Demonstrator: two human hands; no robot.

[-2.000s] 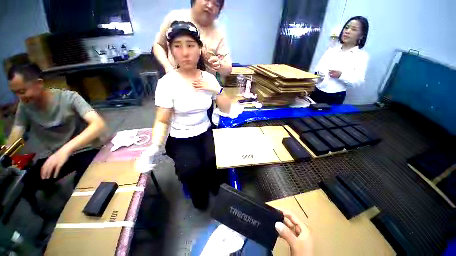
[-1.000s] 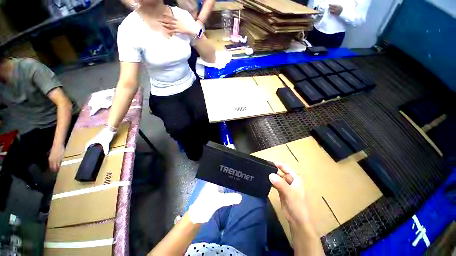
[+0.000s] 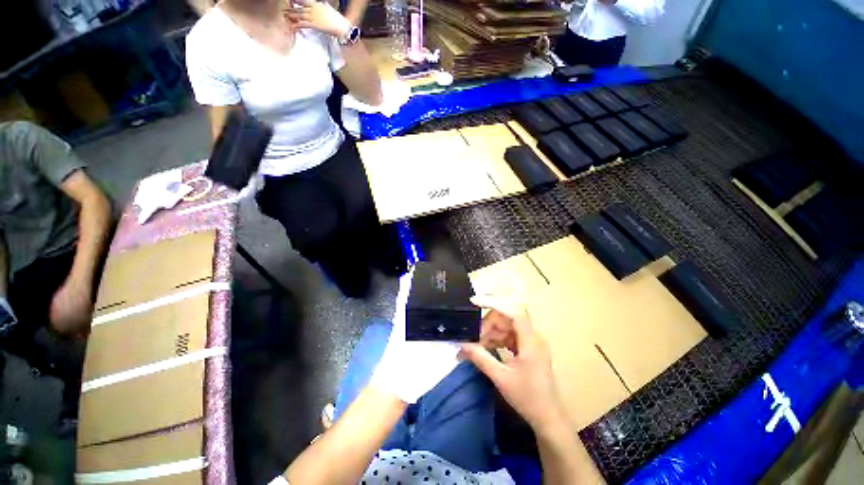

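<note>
A black housing (image 3: 441, 301) stands out in front of me, its narrow end with a small mark towards me and its broad face with faint pale lettering foreshortened. My left hand (image 3: 417, 365), in a white glove, holds it from the left and below. My right hand (image 3: 512, 350) is bare, with fingers bent at the housing's lower right. Whether they touch it cannot be told. Something white and thin, possibly a cloth, shows just above the right fingers.
Cardboard (image 3: 606, 322) with several housings lies on the mesh conveyor (image 3: 493, 227) at right; more housings sit in rows behind. A person in a white top (image 3: 275, 85) holds another housing (image 3: 239, 150). The cardboard-topped side bench (image 3: 152, 332) is at left. A seated person is far left.
The housing in my hands has turned from its lettered broad face to its narrow end. The other person has lifted the housing off the side bench. The view has tilted down.
</note>
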